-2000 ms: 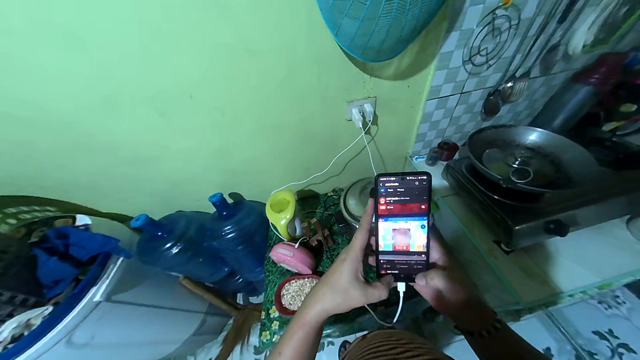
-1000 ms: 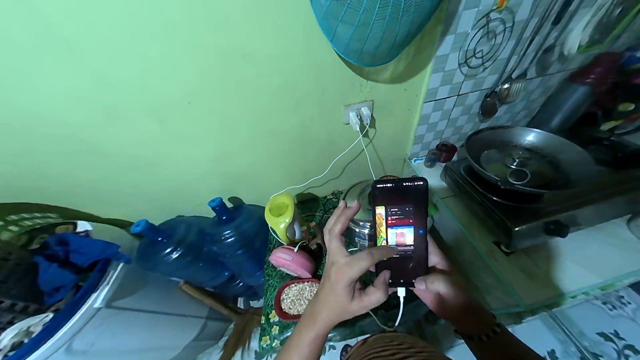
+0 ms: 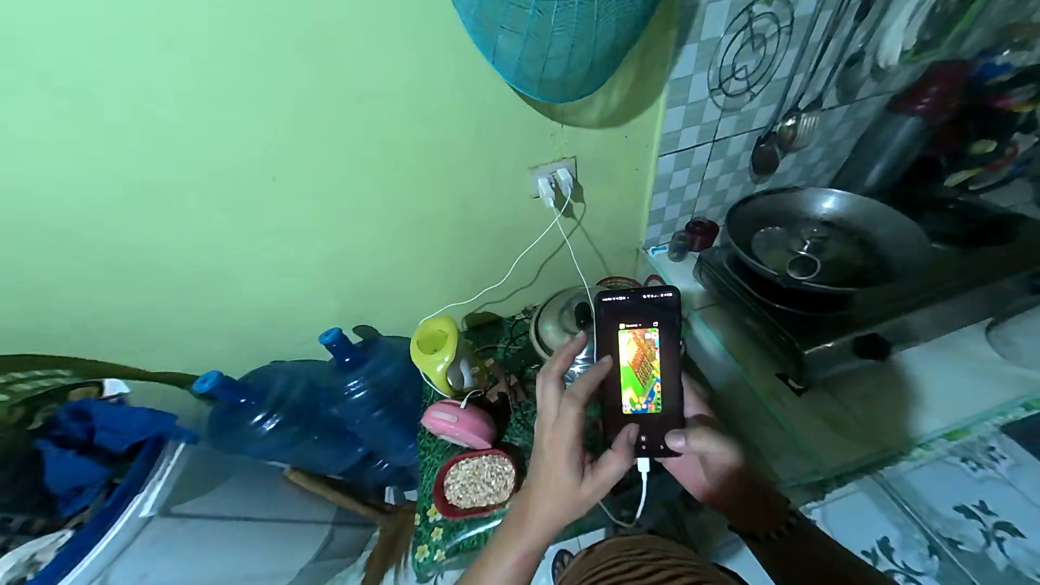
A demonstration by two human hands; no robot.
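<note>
A black smartphone is held upright between my two hands, its lit screen showing a small colourful picture on a dark ground. My left hand is at the phone's left edge, fingers spread and thumb near the lower screen. My right hand grips the lower right side, with its thumb at the bottom corner. A white charging cable is plugged into the phone's bottom end. Behind the phone, partly hidden, stands a lidded metal pot. Two white chargers sit in the wall outlet.
Left of my hands are a red bowl of pale flakes or grains, a pink device, a yellow plastic object and blue water jugs. At right, a wok rests on a gas stove. A blue woven basket hangs above.
The phone's screen has gone from a bright page to a smaller picture on a dark ground. My left hand's fingers have shifted from the phone's edge, over the screen, and back towards its left side.
</note>
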